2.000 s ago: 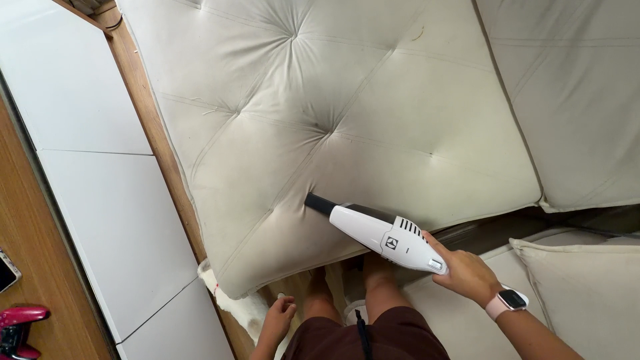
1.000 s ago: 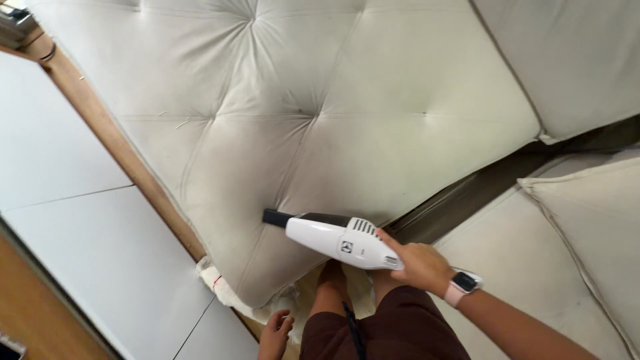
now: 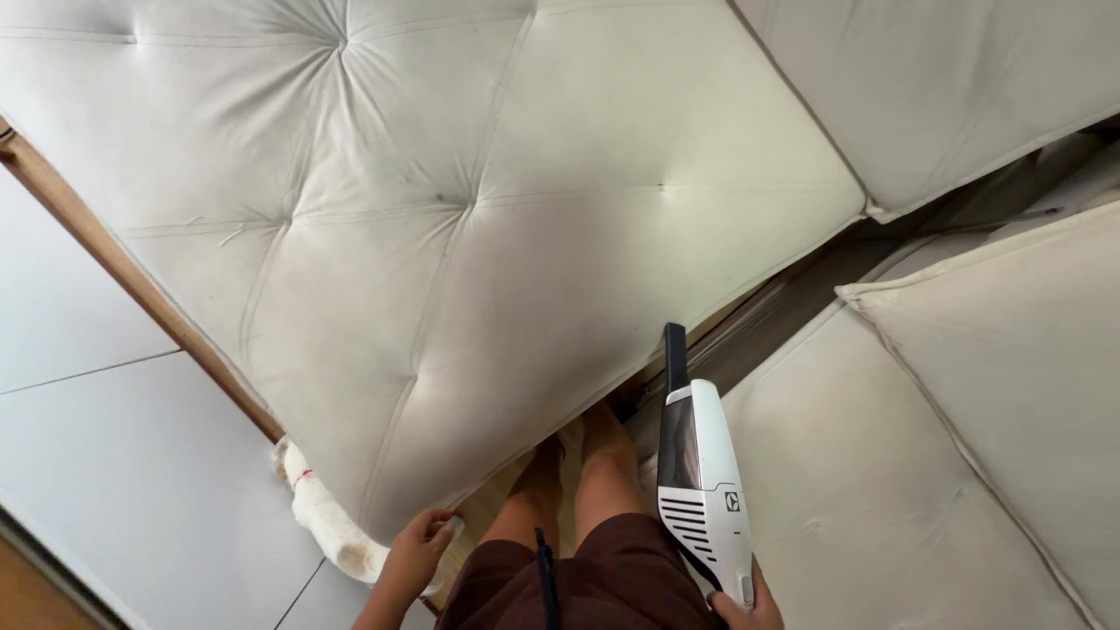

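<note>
My right hand [image 3: 751, 604], at the bottom right of the view, grips the handle of a white Electrolux handheld vacuum cleaner [image 3: 713, 472]. The vacuum's black crevice nozzle [image 3: 675, 354] points up and away, its tip at the near edge of a tufted off-white cushion [image 3: 525, 289]. Beside that edge runs a dark gap [image 3: 752, 337] between the cushion and another off-white cushioned section. My left hand [image 3: 424, 542] is near the cushion's lower corner, its fingers bent. Whether it holds something small is not plain.
A white and tan animal with a red collar [image 3: 328, 525] is by the cushion's lower left corner. White panels [image 3: 131, 464] and a wooden edge [image 3: 131, 262] lie at left. More cushions [image 3: 989, 350] fill the right. My bare legs [image 3: 604, 472] stand between the cushions.
My right hand has swung the vacuum from the cushion's top to its near edge by the gap, and the nozzle now points away instead of left. More of the animal shows.
</note>
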